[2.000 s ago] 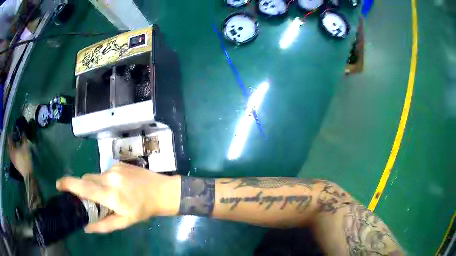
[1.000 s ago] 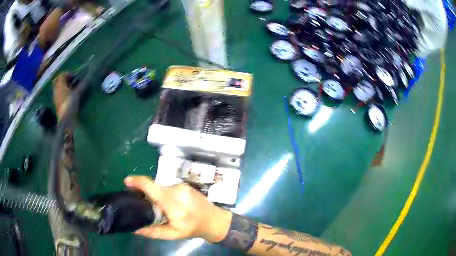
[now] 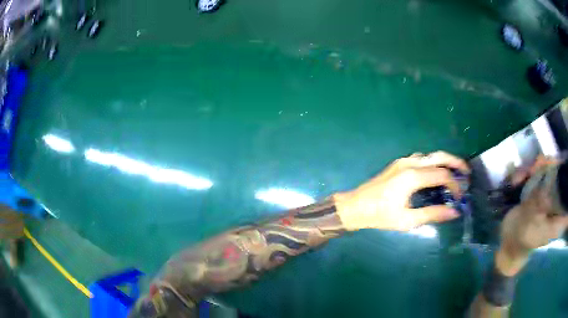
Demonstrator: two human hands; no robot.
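Note:
My left hand [image 3: 398, 195] reaches in from the lower left, over the green bench. Its thumb and fingers are closed around a small dark round unit [image 3: 436, 196], mostly hidden and blurred. My right hand [image 3: 529, 227], with a dark wristband, is at the right edge. It grips the electric screwdriver [image 3: 563, 186], whose black body is cut off by the picture's edge. The screwdriver's tip cannot be made out. The white screw feeder [image 3: 501, 158] shows partly behind my right hand, right of the unit.
The glossy green bench [image 3: 205, 130] carries bright reflections and small specks. One unit [image 3: 512, 36] and another dark unit [image 3: 542, 77] lie at upper right, another [image 3: 210, 5] at the top edge. A blue stool [image 3: 115, 292] and yellow floor line [image 3: 57, 261] are at lower left.
The view has swung left, so the feeder and right hand now sit at the right edge and the heap is out of view. My left hand has come near the right hand, holding a unit.

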